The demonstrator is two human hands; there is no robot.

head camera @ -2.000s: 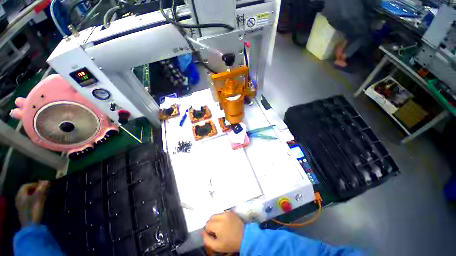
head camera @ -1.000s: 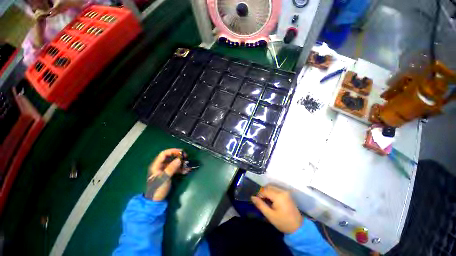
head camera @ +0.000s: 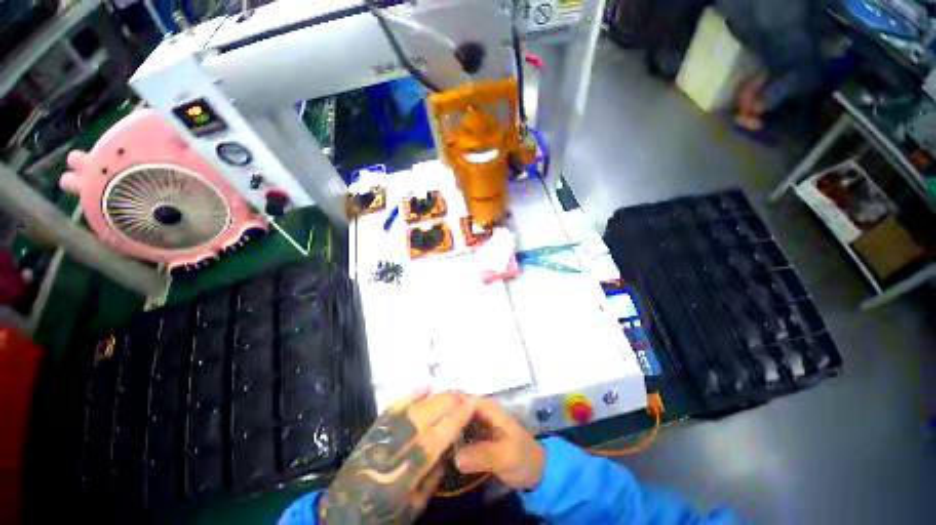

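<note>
My left hand (head camera: 395,451) and my right hand (head camera: 498,443) are together at the front edge of the white work plate (head camera: 441,338). Their fingers close around a small dark piece (head camera: 467,456), mostly hidden between them. A yellowish edge shows just below the fingers. The back of my left hand looks dark-patterned. Orange-brown fixtures (head camera: 429,239) with dark centres stand at the back of the plate. The orange press head (head camera: 479,154) hangs over one of them. A pink-and-white block (head camera: 500,261) lies beside the teal tool (head camera: 551,257).
The left black tray (head camera: 221,379) holds one gold square (head camera: 105,348) at its far left. Another black tray (head camera: 724,297) is at right. Small dark parts (head camera: 388,272), a pink fan (head camera: 164,205) and a red button (head camera: 580,408) also show. A person's hand (head camera: 757,97) is at upper right.
The view has swung back from the left bench to the machine. My hands, apart before, have come together at the plate's front edge around the dark piece. The gold square stays in the left tray.
</note>
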